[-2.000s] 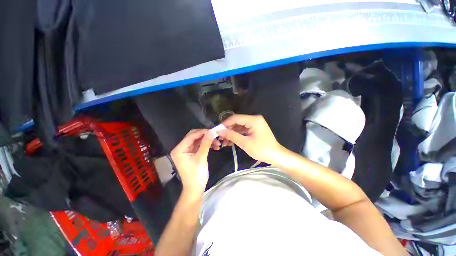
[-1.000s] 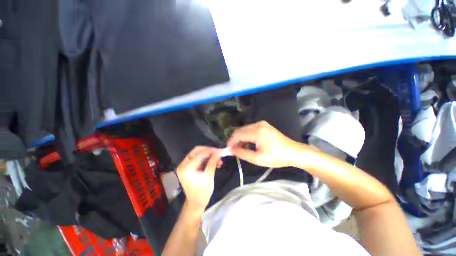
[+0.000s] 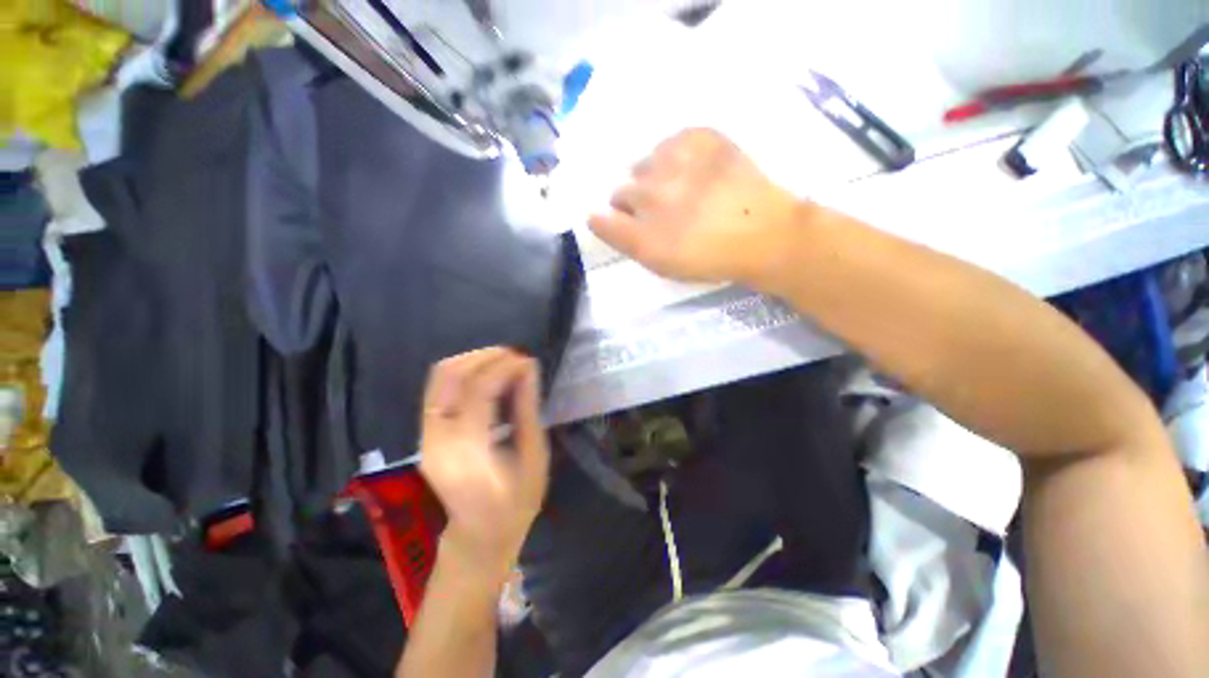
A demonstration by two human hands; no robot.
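Note:
Black fabric panels (image 3: pixel 411 225) lie on the table left of the needle, and parts hang over its front edge. My left hand (image 3: pixel 484 444) is at the table's front edge, at the fabric's lower right corner, with fingers curled; a small pale spot shows between thumb and fingers, too unclear to name. My right hand (image 3: pixel 696 212) is over the table, right of the needle area (image 3: pixel 541 166), fingers bent down; whether it holds anything is hidden. The needle area is partly washed out by bright light.
Thread snips (image 3: pixel 862 122), a red tool (image 3: pixel 1021 98), a small white block (image 3: pixel 1054 135) and black-handled scissors (image 3: pixel 1187 119) are on the table's right. A red basket (image 3: pixel 398 530) is below left. Grey-white bundles (image 3: pixel 935 530) hang below right. Yellow cloth (image 3: pixel 60 73) is beyond.
My hands have parted from over the lap, where they pinched a small white piece. My right hand moved up onto the table, my left to its edge. The view now shows the needle area.

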